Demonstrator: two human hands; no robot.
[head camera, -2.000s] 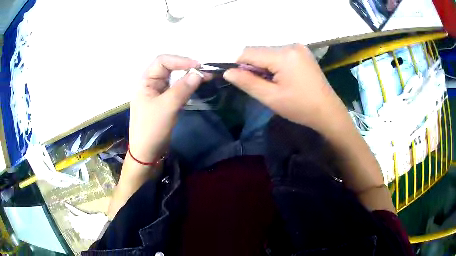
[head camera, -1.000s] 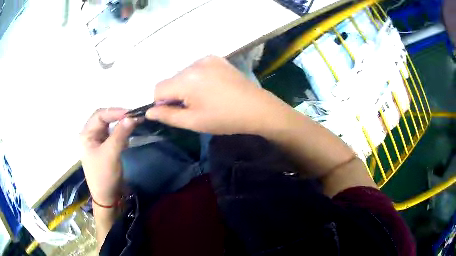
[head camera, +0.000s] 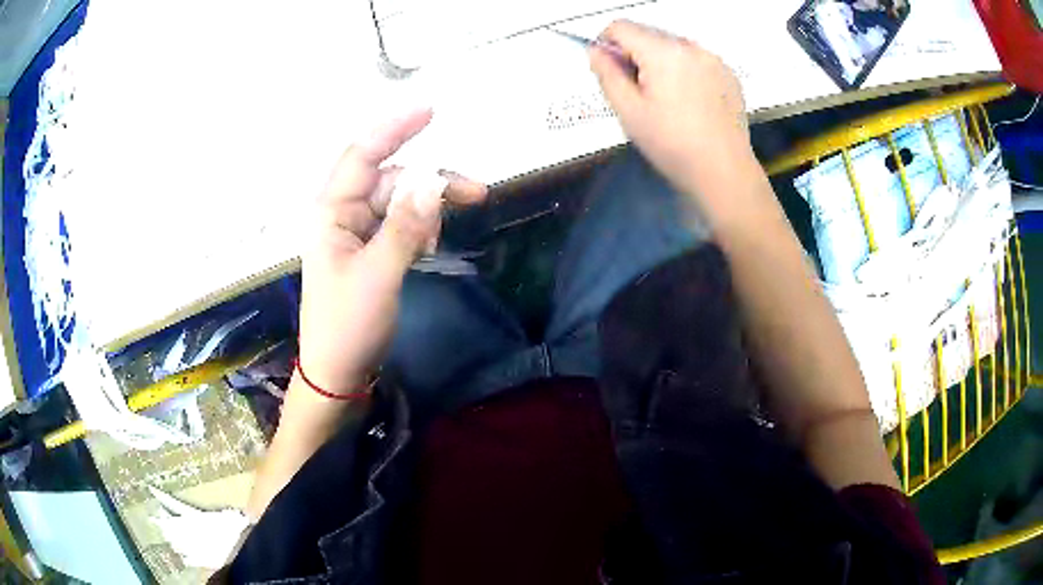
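A small white fabric strip (head camera: 414, 186) is bunched in my left hand (head camera: 372, 229), between the thumb and the fingers, above the table's front edge. The index finger is raised off it. Its far end is hidden in the palm. My right hand (head camera: 675, 103) is over the white table near the machine bed's line and holds the slim tweezers (head camera: 573, 38), whose tip points left. The tweezers are apart from the strip. Most of their body is hidden by the fingers.
The white sewing table (head camera: 229, 149) spans the front. A smartphone (head camera: 849, 37) lies at its right. A yellow wire basket (head camera: 904, 343) with white strips stands at right. More strips (head camera: 57, 229) hang at the left edge. A cardboard box (head camera: 172, 457) is at lower left; a red item (head camera: 1013, 40) is at far right.
My right hand has moved with the tweezers away from my left hand, forward and right over the table. My left fingers have spread somewhat. The view has swung back to the right.
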